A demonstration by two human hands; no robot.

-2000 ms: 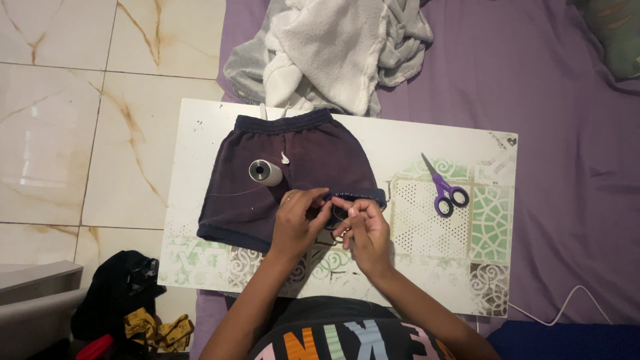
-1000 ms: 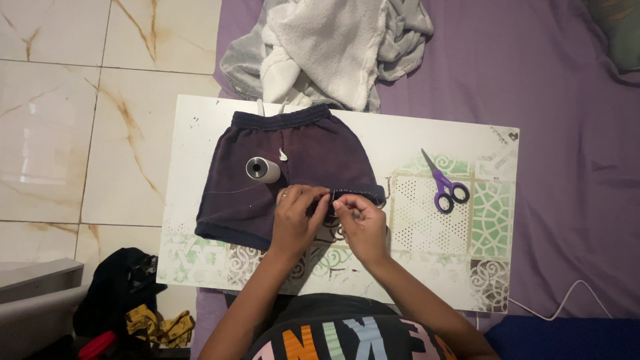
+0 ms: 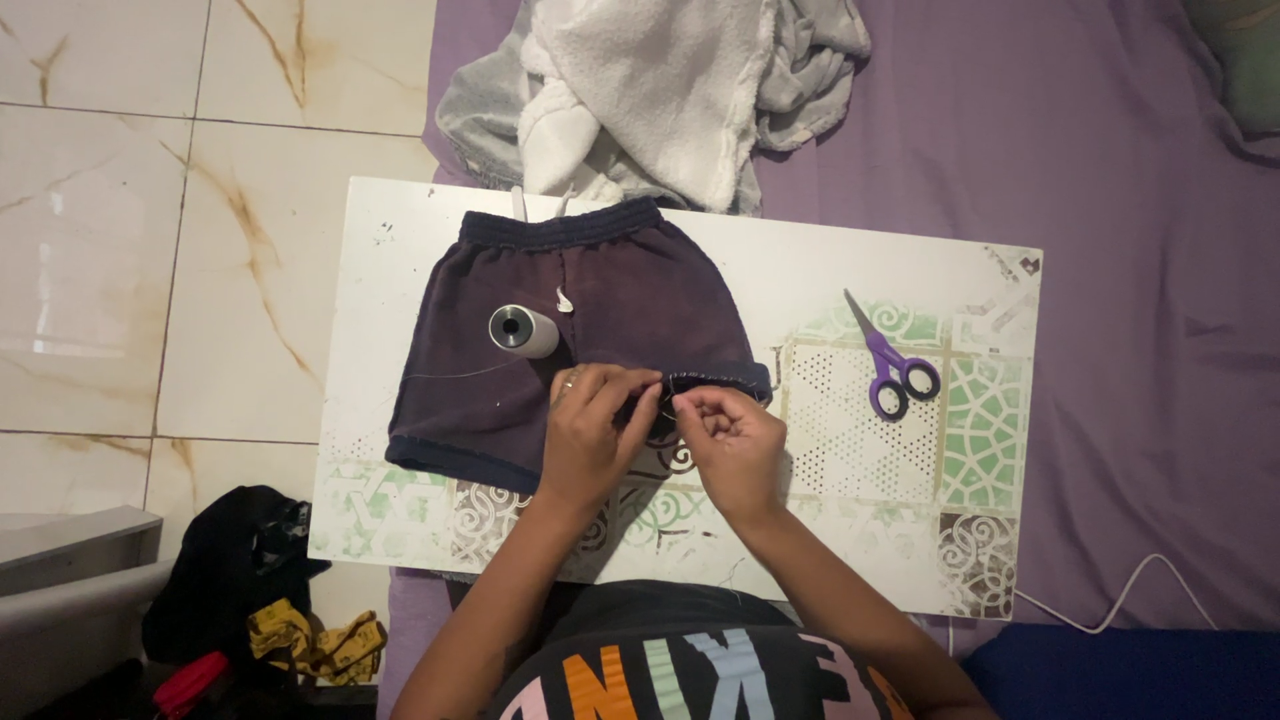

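Note:
Dark purple-navy shorts (image 3: 640,290) lie on a white patterned board. My left hand (image 3: 598,425) pinches the edge of the leg hem at the lower right of the shorts, its thumb and index finger together. Beside it, my right hand (image 3: 730,440) has its fingertips pinched close to the same hem; a thin thread seems to run there, but a needle cannot be made out. Light stitches show along the folded hem. A spool of white thread (image 3: 535,333) lies on the shorts, above my left hand. Purple-handled scissors (image 3: 888,365), blades apart slightly or closed, lie to the right.
The patterned board (image 3: 860,270) rests on a purple sheet (image 3: 1130,400). Behind it is a crumpled white and grey fleece blanket (image 3: 660,80). Dark and yellow cloths (image 3: 320,645) lie at the lower left, over a tiled floor (image 3: 80,240). A white cable (image 3: 1110,610) runs at the right.
My right hand's fingers were at the hem beside the left hand's; they are now slightly lower and apart from them. The shorts, spool and scissors have stayed in place.

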